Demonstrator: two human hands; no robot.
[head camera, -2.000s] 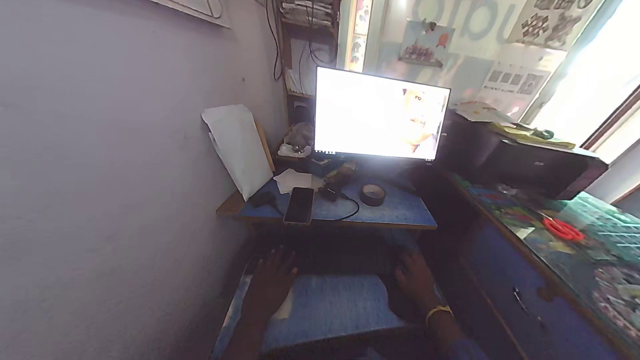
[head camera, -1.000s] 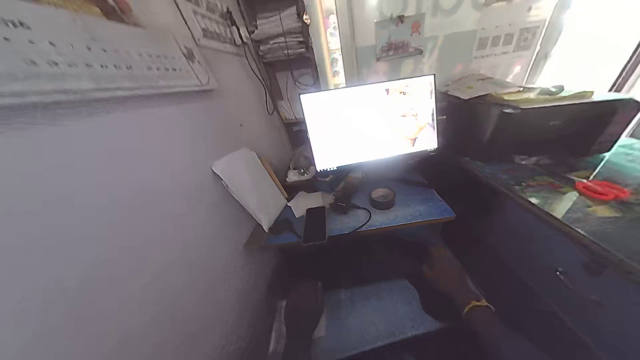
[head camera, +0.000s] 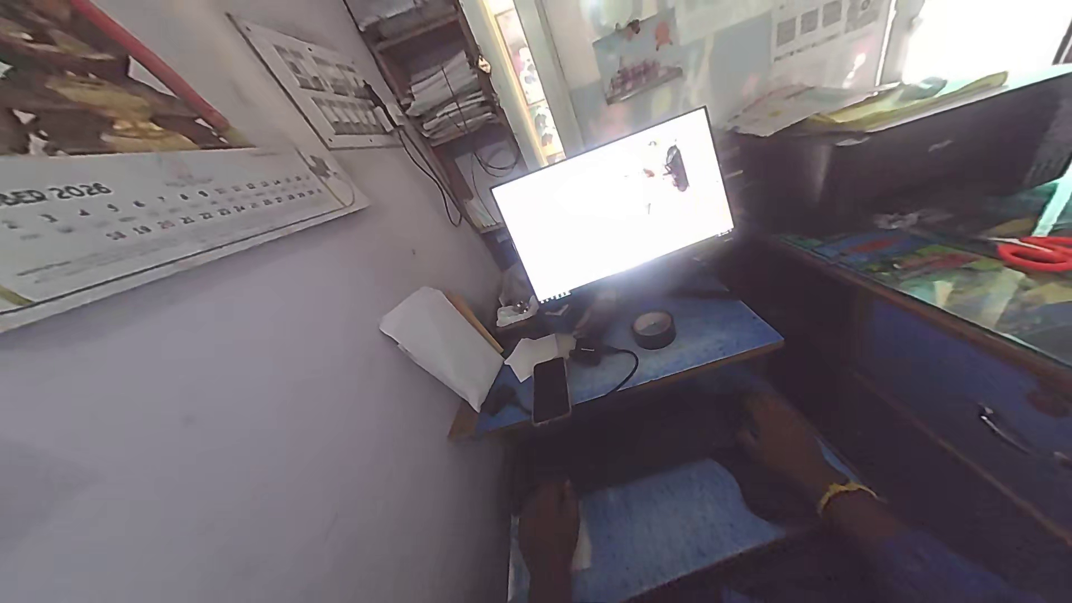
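Observation:
My left hand (head camera: 550, 521) rests at the left side of the lower blue shelf (head camera: 670, 523), beside a small white paper; its fingers are too dark to read. My right hand (head camera: 775, 440), with a yellow band at the wrist, lies at the shelf's right side, over a dark area where any held thing is hidden. Above the hands, on the blue desktop (head camera: 712, 335), are a smartphone (head camera: 551, 390), a black cable, a roll of dark tape (head camera: 654, 329) and white paper (head camera: 536, 353). A lit monitor (head camera: 615, 201) stands behind them.
A white packet (head camera: 442, 343) leans on the left wall near a wall calendar (head camera: 167, 218). To the right are a black printer (head camera: 904, 151), red-handled scissors (head camera: 1036, 253) on a glass-topped counter, and a blue drawer with a metal handle (head camera: 1002, 429). Stacked papers (head camera: 448, 100) fill a rear shelf.
The view has turned and tilted to the left, bringing more of the wall and calendar in. My left hand, spread with fingers apart two seconds ago, now looks narrower and more drawn together.

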